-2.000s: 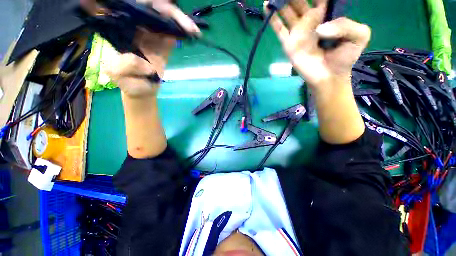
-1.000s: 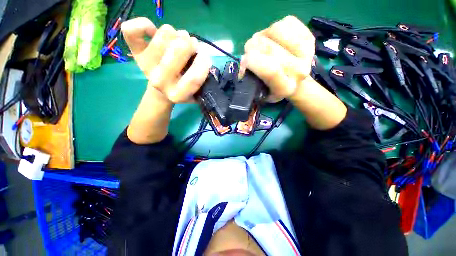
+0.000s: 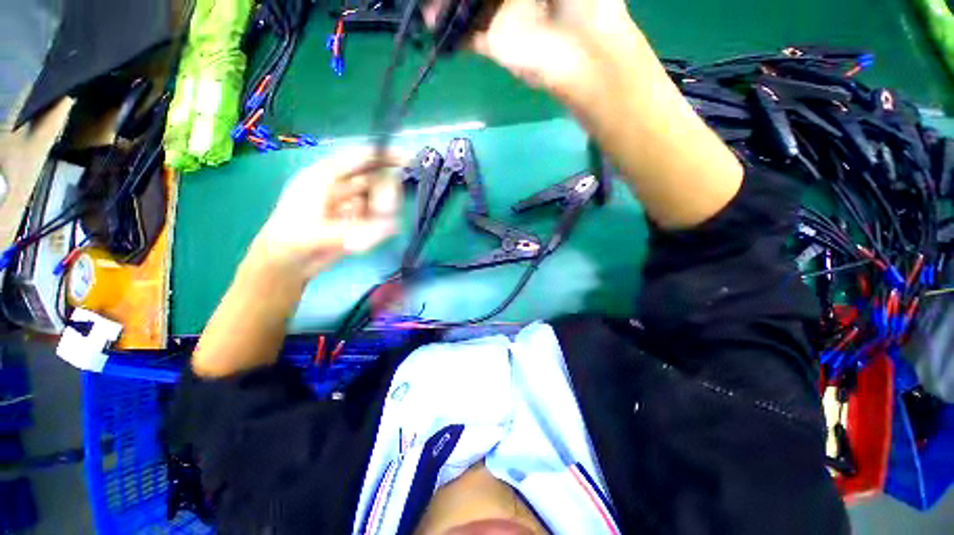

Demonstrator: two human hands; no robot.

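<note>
My right hand (image 3: 560, 47) is at the top edge, shut on black battery clamps (image 3: 460, 19) that are blurred and partly cut off. Dark cables hang from them towards my left hand (image 3: 340, 214). My left hand is blurred, fingers curled, at the left middle of the green mat; whether it grips the cables cannot be told. Blurred red and blue lead ends (image 3: 392, 296) show below it. Several loose black clamps (image 3: 455, 162) lie on the mat between my arms, leads running to the bench's front edge.
A large clamp pile (image 3: 826, 120) lies on the right, its coloured ends hanging over the edge above a red bin (image 3: 877, 423) and a blue bin (image 3: 926, 444). A green wrapped roll (image 3: 209, 89), orange-yellow board (image 3: 136, 298) and white block (image 3: 88, 340) are left; a blue crate (image 3: 115, 449) stands below.
The hands were together on clamps with copper-coloured jaws showing. Now my right hand is up at the top edge with clamps, and my left hand has moved down and left, apart from it.
</note>
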